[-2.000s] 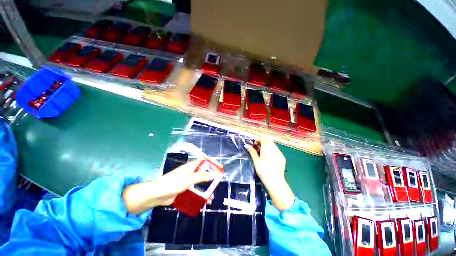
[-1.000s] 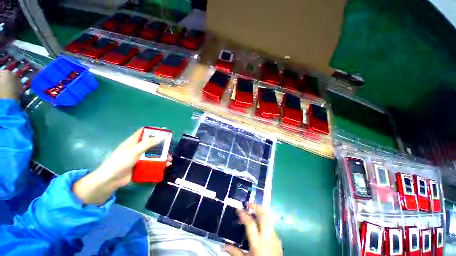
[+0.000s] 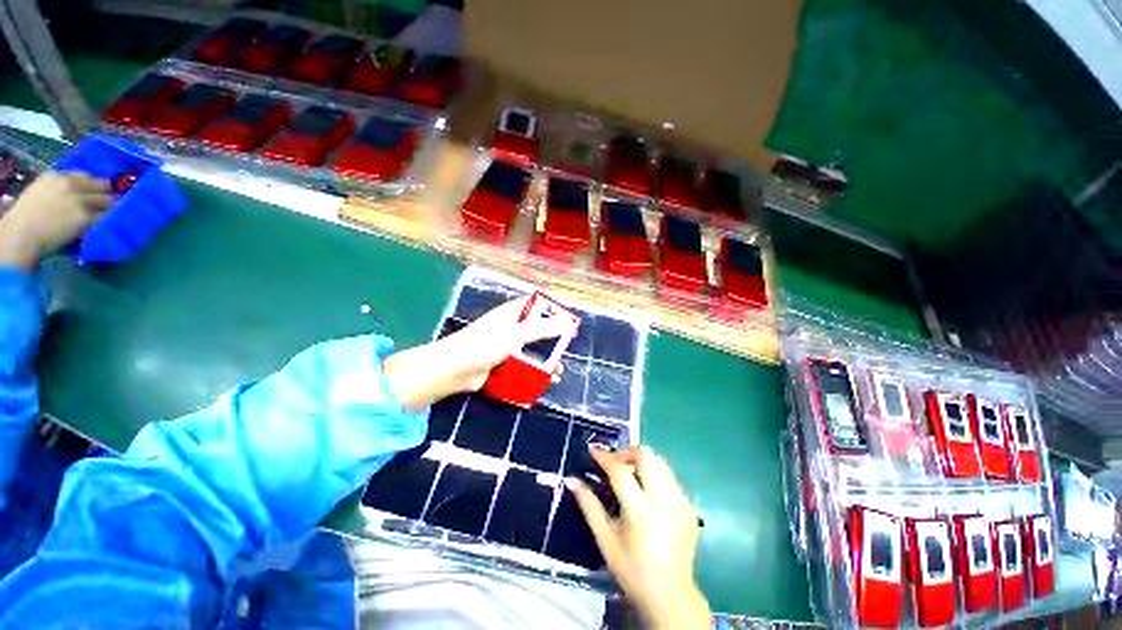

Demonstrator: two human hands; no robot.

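Note:
My left hand (image 3: pixel 474 351) holds a red housing (image 3: pixel 517 379) by its sides above the upper part of the panel tray. The housing's white-framed window faces up, with my thumb near its upper end. My right hand (image 3: pixel 634 505) is at the lower right of the panel tray (image 3: pixel 381 522), fingertips bent down at the dark panels (image 3: pixel 514 507). A thin dark thing shows by the right fingers; whether the hand grips it or a panel is unclear.
A neighbour's hand (image 3: pixel 55 212) reaches into the blue bin (image 3: pixel 145 219) at left. Clear trays of red housings stand at the upper left, behind the work on a cardboard support (image 3: pixel 406 227), and at right (image 3: pixel 822 492). A brown board (image 3: pixel 640 62) stands at the back.
My left hand has moved the red housing from beside the panel tray to over it. My right hand stays at the tray's lower right. The neighbour's hand has come to the blue bin.

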